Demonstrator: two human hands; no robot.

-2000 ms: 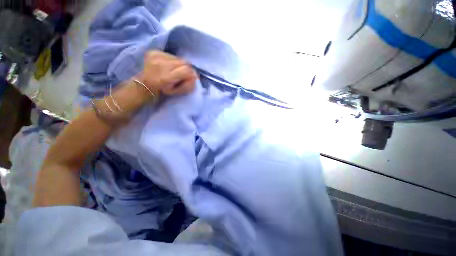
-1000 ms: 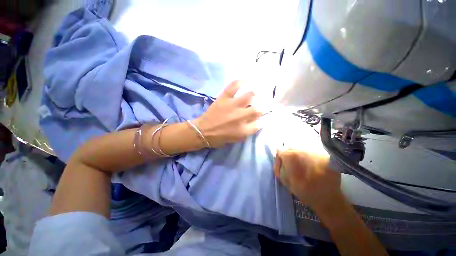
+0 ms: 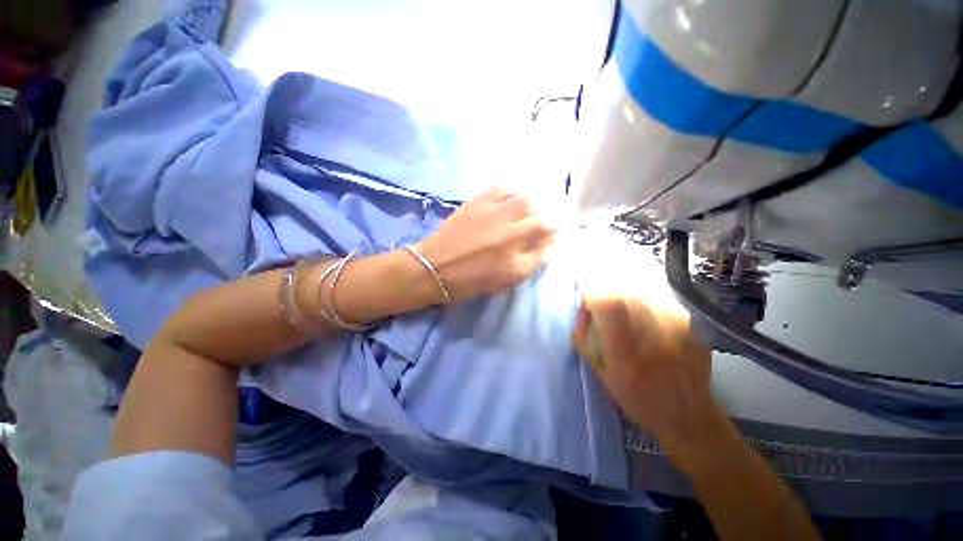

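Observation:
The light-blue garment point(image 3: 496, 391) lies in loose folds on the white table and hangs over its front edge. My left hand point(image 3: 491, 243), with bracelets at the wrist, lies on the cloth left of the needle area, fingers bent and pressing on it. My right hand point(image 3: 639, 354) holds the garment's folded right edge just in front of the needle area. The white sewing machine head point(image 3: 781, 95) with a blue stripe stands at the upper right. Glare hides the needle and the fingertips near it.
A grey curved tube point(image 3: 760, 343) runs right of my right hand. A printed ruler strip point(image 3: 813, 460) lies along the front table edge. Yellow-handled scissors point(image 3: 25, 196) lie at the far left. More blue cloth point(image 3: 290, 465) is below the table edge.
My left hand has moved right from the garment's middle to the needle area. My right hand has come into view and taken hold of the cloth edge. Hands and cloth barely moved in the last second.

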